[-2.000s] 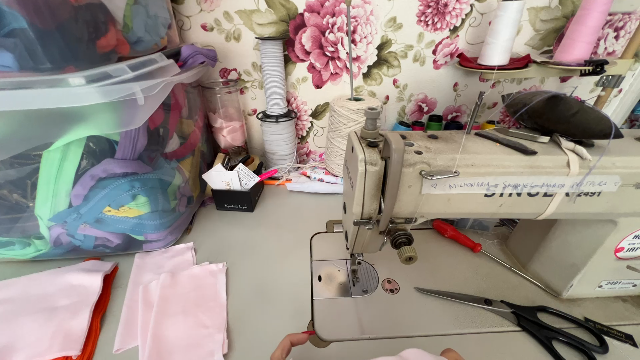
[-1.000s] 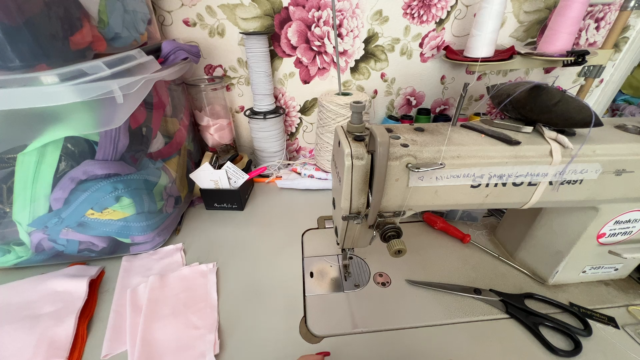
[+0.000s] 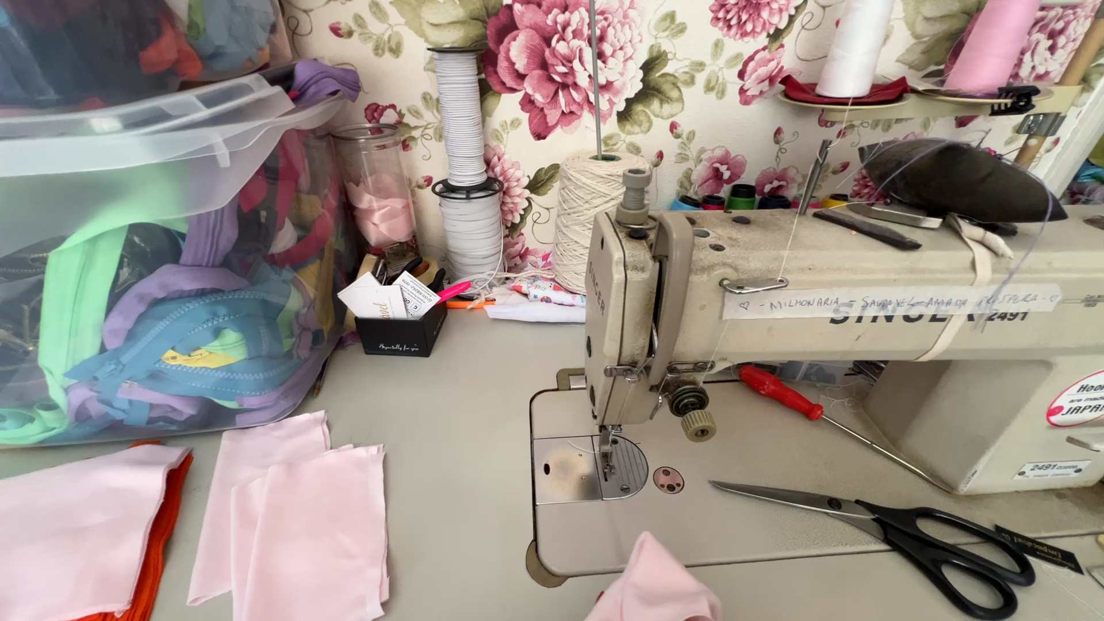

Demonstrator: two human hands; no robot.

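Observation:
Neither of my hands can be made out now; only a tiny red spot shows at the left edge of a folded pink cloth (image 3: 660, 582) at the bottom edge. That cloth rises to a point just in front of the bed of a Singer sewing machine (image 3: 819, 336). The presser foot (image 3: 609, 457) stands over the needle plate, with thread beside it. Black-handled scissors (image 3: 931, 535) lie on the right of the bed, blades pointing left. Pink fabric pieces (image 3: 310, 535) overlap on the table at left, beside another pink piece (image 3: 78, 526) on orange-red fabric (image 3: 159, 543).
A clear plastic bin (image 3: 164, 259) of zippers stands at the left. Behind the table are a small black box (image 3: 401, 332) with cards, a glass jar (image 3: 378, 190), cord spools (image 3: 470, 216) and a twine cone (image 3: 582, 224). A red-handled screwdriver (image 3: 780, 392) lies behind the scissors.
The folded pink cloth has come up into view at the bottom edge. The fingers seen there two seconds ago have dropped out of view.

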